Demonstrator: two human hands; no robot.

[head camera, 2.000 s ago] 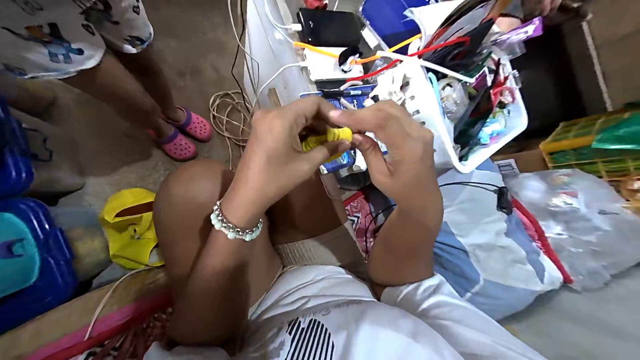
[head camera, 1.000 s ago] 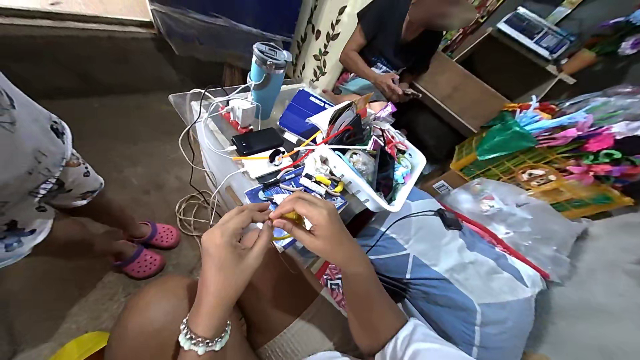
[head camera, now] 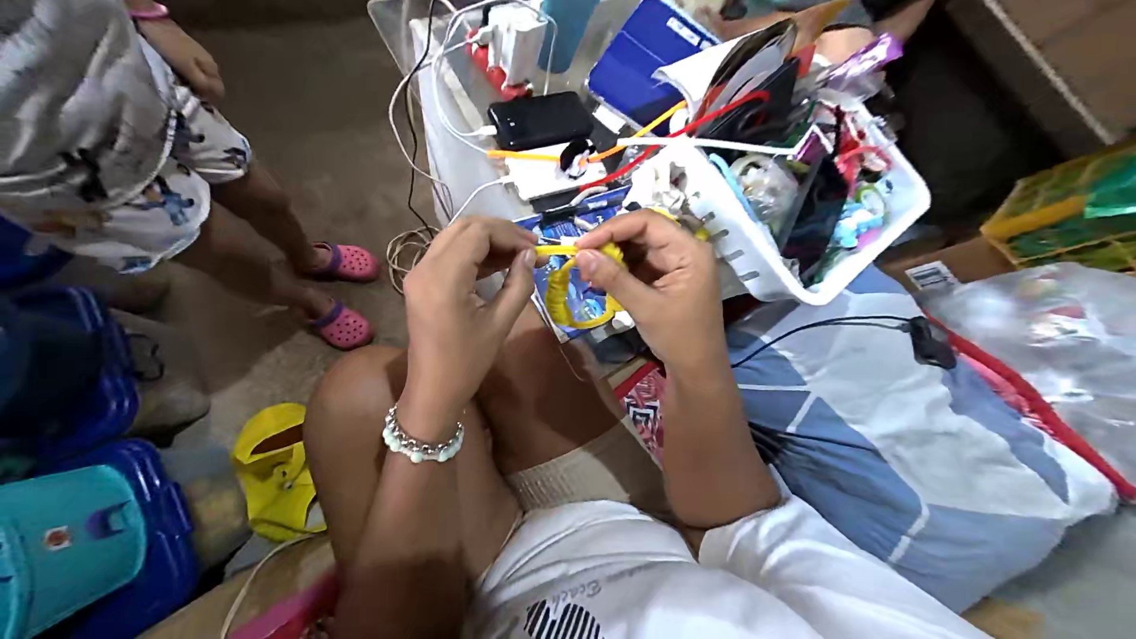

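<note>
A yellow ring-shaped band (head camera: 561, 300), ribbed along part of its length, hangs in a loop between my hands, above the table. My left hand (head camera: 470, 293) pinches a thin straight end of it between thumb and forefinger. The thumb and forefinger of my right hand (head camera: 661, 275) grip the thicker ribbed part at the upper right of the loop. Both hands are above my lap, a small gap between the fingertips. Whether the yellow piece is cloth or plastic cannot be told.
Beyond my hands are a black phone (head camera: 541, 120), cables and a white plastic basket (head camera: 830, 288) full of small items. A person in pink clogs (head camera: 346, 263) stands at the left. A yellow bag (head camera: 275, 470) lies by my knee; a checked blue-and-white cloth (head camera: 852, 417) is at my right.
The yellow piece, bunched between my fingers two seconds ago, now shows as an open loop. My hands have moved slightly apart. The view has tilted back down.
</note>
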